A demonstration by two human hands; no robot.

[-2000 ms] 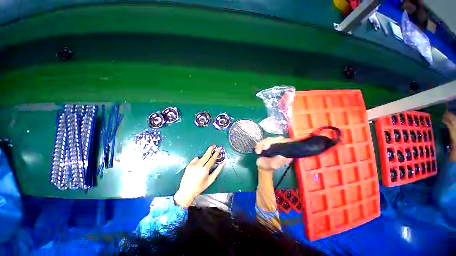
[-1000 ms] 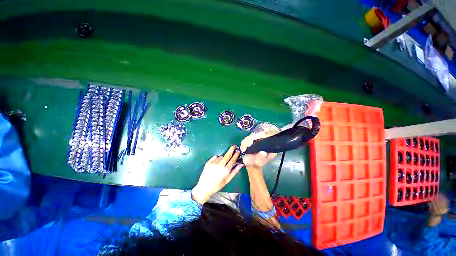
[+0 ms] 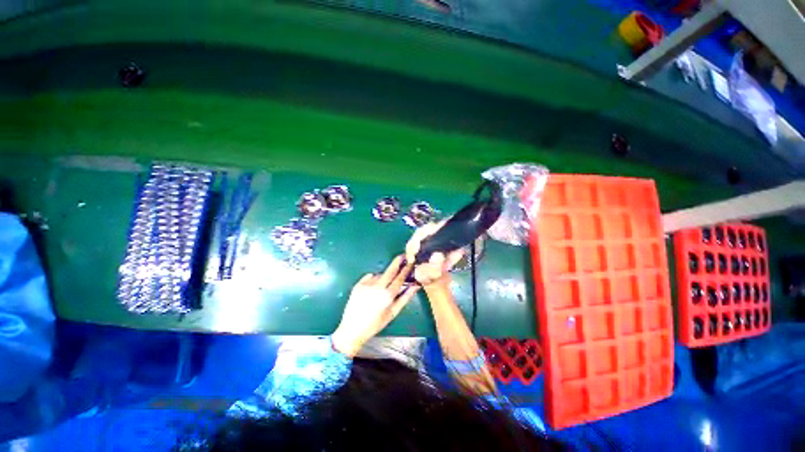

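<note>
My right hand (image 3: 432, 258) grips the black electric screwdriver (image 3: 463, 225), which leans up to the right with its cord hanging down. Its lower end is at the fingertips of my left hand (image 3: 375, 300). My left hand holds a round unit on the bench; the unit is mostly hidden by my fingers and the tool. Several other round units lie beyond my hands, two touching (image 3: 312, 205) and two apart (image 3: 387, 209). The screw dish is almost wholly hidden behind my right hand and the tool.
Small metal parts (image 3: 296, 240) lie heaped left of my hands, with part strips (image 3: 166, 238) and thin blue strips (image 3: 231, 225) further left. A clear bag (image 3: 515, 199) and red tray (image 3: 605, 296) are right. A filled red tray (image 3: 724, 284) lies beyond. The green conveyor (image 3: 309, 128) carries dark units.
My right hand has brought the screwdriver left from over the dish to my left hand. Since one second ago the tool has tilted more steeply. The view has shifted.
</note>
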